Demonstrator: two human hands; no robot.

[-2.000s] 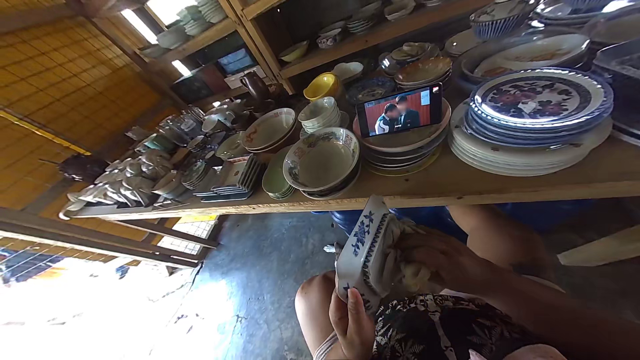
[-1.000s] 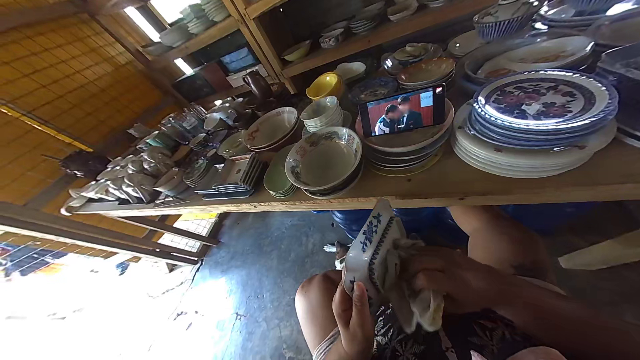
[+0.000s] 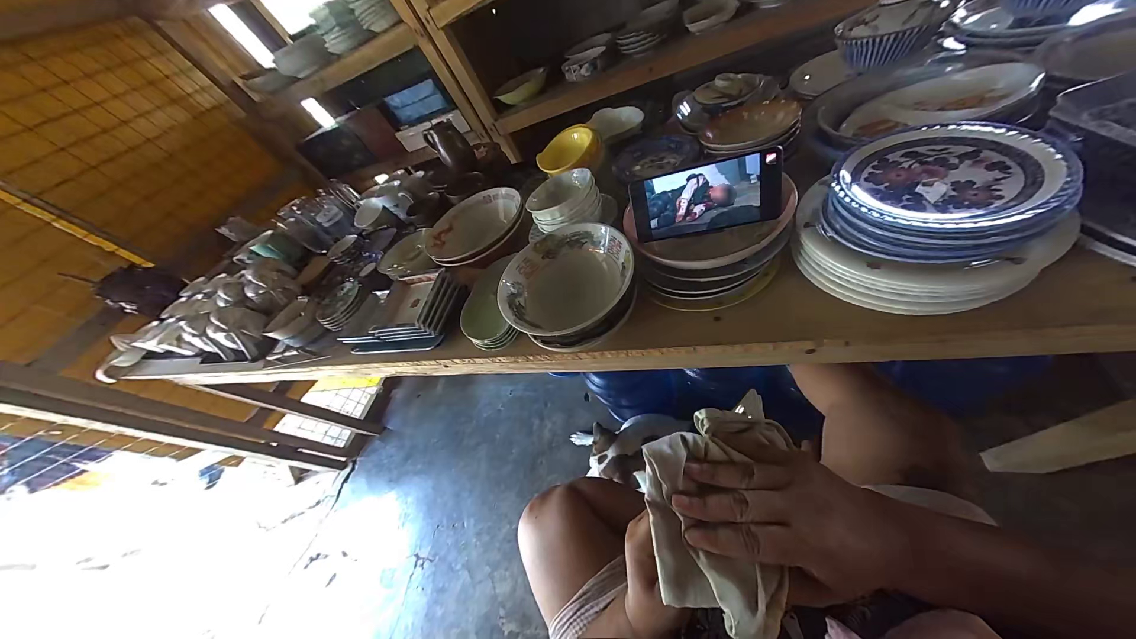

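Observation:
A beige cloth (image 3: 710, 524) drapes over the blue-and-white ceramic dish, which it hides almost wholly; only a pale tip (image 3: 751, 404) shows above the cloth. My right hand (image 3: 781, 519) lies on the cloth with its fingers spread, pressing it against what is beneath. Partly covered by the cloth, my left hand (image 3: 648, 568) grips the dish from the lower left. Both hands are over my lap, below the front edge of the wooden table.
On the wooden table (image 3: 728, 342) stand a floral bowl (image 3: 568, 280), stacked blue-rimmed plates (image 3: 958, 182) and small square dishes (image 3: 413, 302). A phone (image 3: 707, 195) leans in a stack of bowls. An animal, apparently a cat (image 3: 621, 444), is on the floor near my knee.
The cloth now covers the dish, whose blue pattern showed in both earlier frames. My right hand has spread flat over the cloth, and my left hand is now partly hidden by it.

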